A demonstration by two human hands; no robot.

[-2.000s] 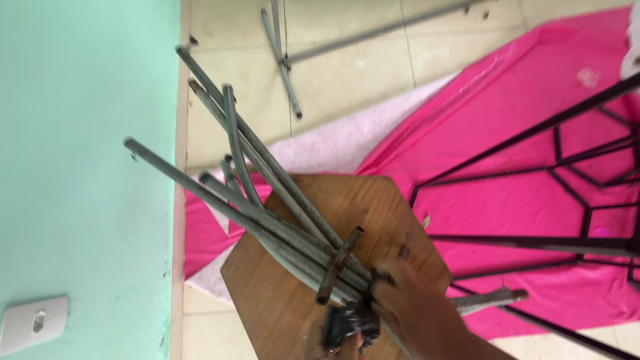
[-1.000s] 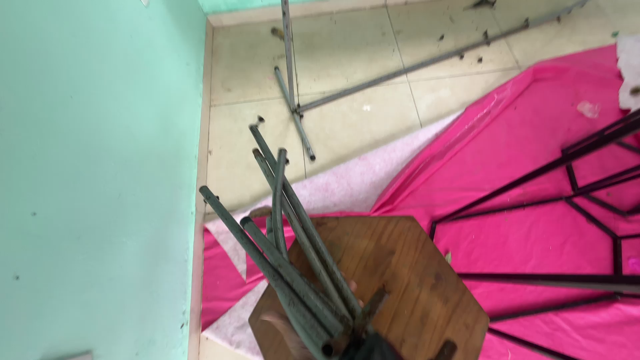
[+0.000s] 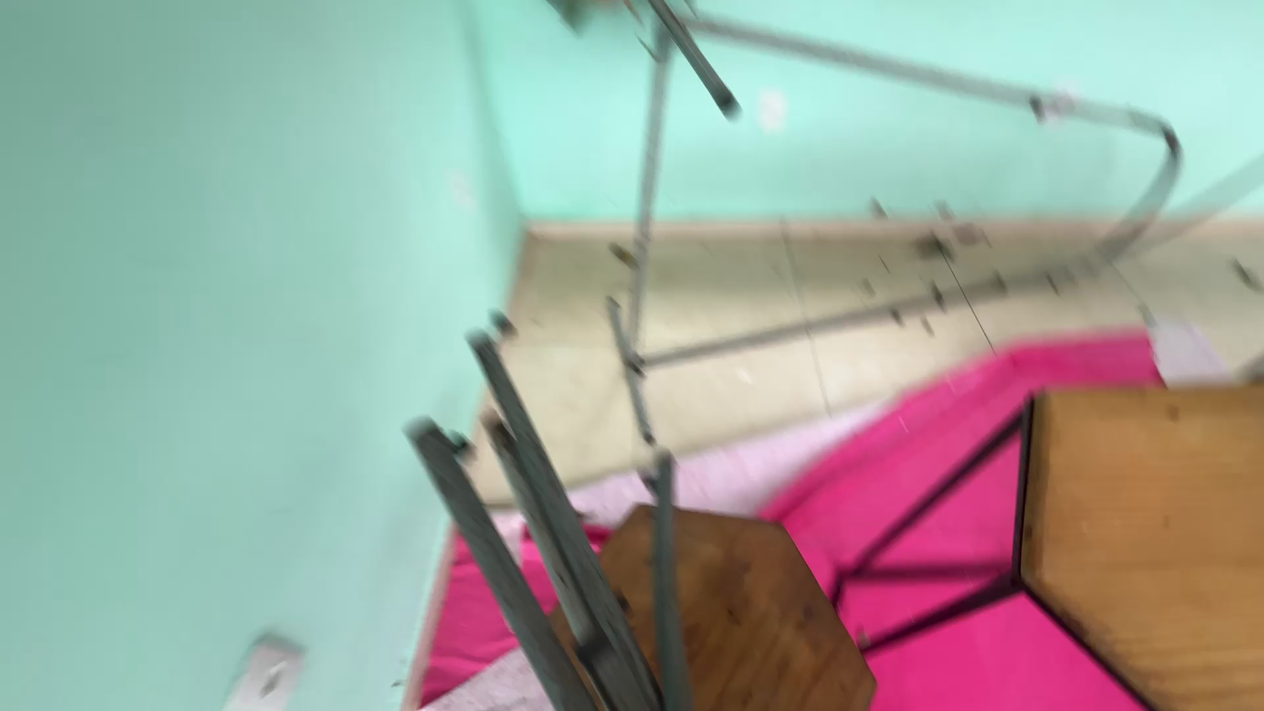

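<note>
Neither of my hands shows in the head view. Several grey metal tubes (image 3: pixel 563 533) rise in a bundle from the lower edge of the view, their lower ends cut off by the frame; whether a hand holds them is hidden. Behind them is a brown hexagonal wooden top (image 3: pixel 741 612), lying over pink sheeting. The picture is blurred.
A grey tubular metal frame (image 3: pixel 810 321) stands on the tiled floor by the far wall. At the right, a lighter hexagonal wooden top (image 3: pixel 1145 533) on a black metal frame (image 3: pixel 938 573) stands over pink sheeting (image 3: pixel 948 652). A socket plate (image 3: pixel 267 676) is on the left wall.
The view has swung up toward the far wall. My hands, seen at the tubes two seconds ago, are out of sight. The lighter hexagonal top has come into view.
</note>
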